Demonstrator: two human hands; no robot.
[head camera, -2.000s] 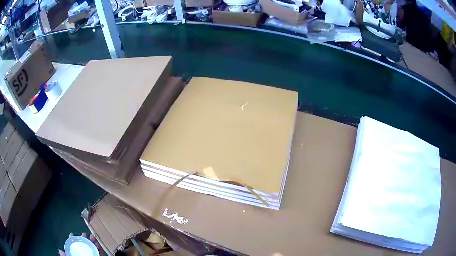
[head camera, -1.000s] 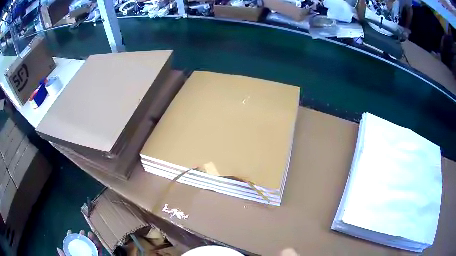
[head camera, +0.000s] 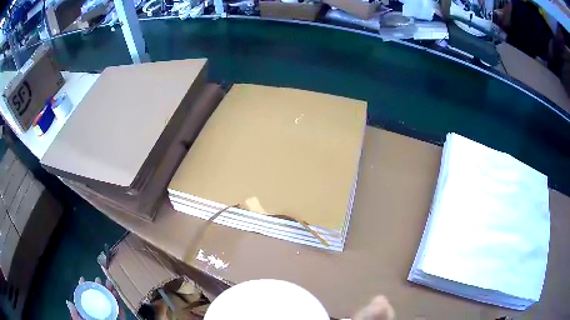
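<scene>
A small round white dish is at the lower left, below bench level. My left hand is around it, with fingertips showing at its rim. A larger smooth white round thing rises from the bottom edge, in front of the bench and cut off by the frame. My right hand is a blurred, cut-off bit at the bottom, right of that round thing. Its grip is hidden. A stack of white paper sheets lies on the bench at the right.
A yellow-tan stack with white edges is mid-bench, a thin brown strap over its front. Brown cardboard sheets are stacked left. An open carton stands below the bench edge. The green conveyor runs behind.
The larger white round thing has come up into view from the bottom edge. More of my right hand shows. The small dish has moved slightly up and left.
</scene>
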